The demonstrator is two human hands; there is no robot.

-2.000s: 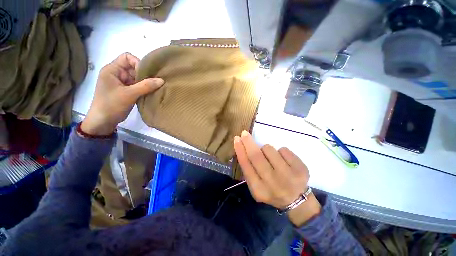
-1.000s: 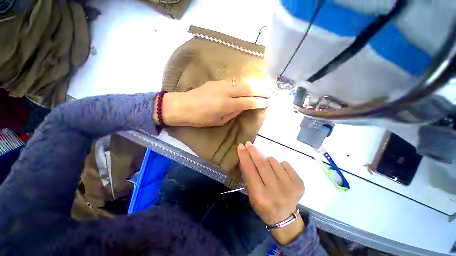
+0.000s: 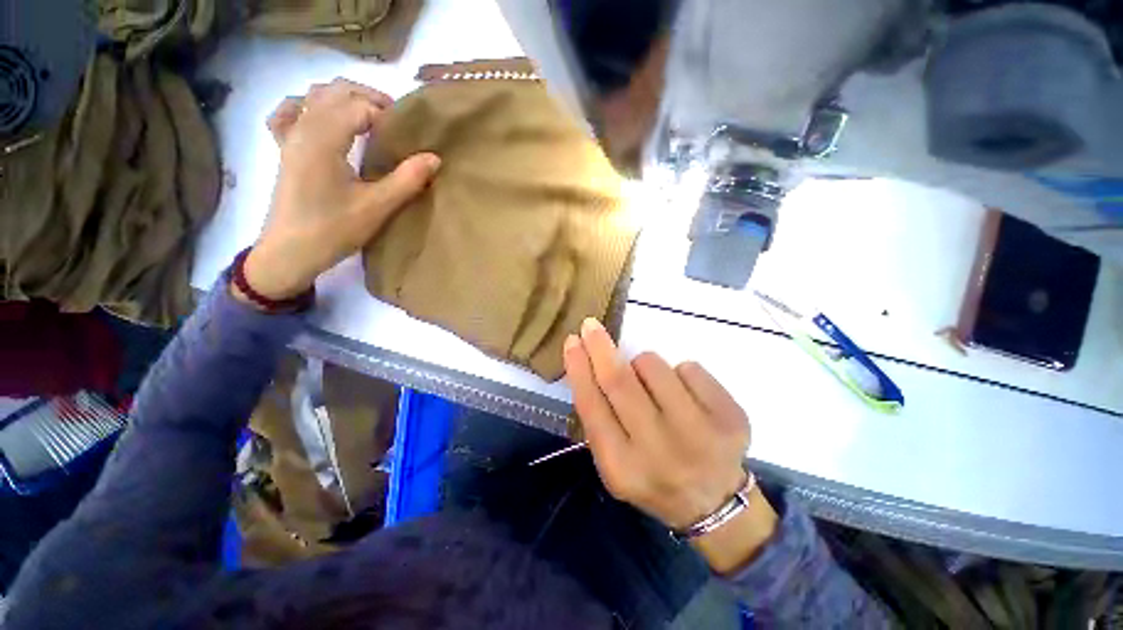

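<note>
A brown ribbed cloth piece (image 3: 493,209) lies on the white table with its right edge under the brightly lit needle area of the sewing machine (image 3: 739,172). A zip with a pale toothed line (image 3: 480,74) shows along its far edge. My left hand (image 3: 326,191) is at the cloth's left edge, thumb on top and fingers at the far side, holding it. My right hand (image 3: 659,431) has its fingertips on the near right corner of the cloth, by the seam edge. A narrow brown strip hangs below these fingertips. The needle tip is lost in glare.
Open blue and green thread snips (image 3: 856,363) lie right of the needle. A dark flat rectangle, perhaps a phone (image 3: 1037,295), lies further right. Brown cloth heaps (image 3: 105,185) are at the far left. A blue crate (image 3: 421,455) with brown pieces is below the table edge (image 3: 493,400).
My left hand has moved from flat on the cloth near the needle back to the cloth's left edge. My right hand stays near the front corner. The camera view has shifted.
</note>
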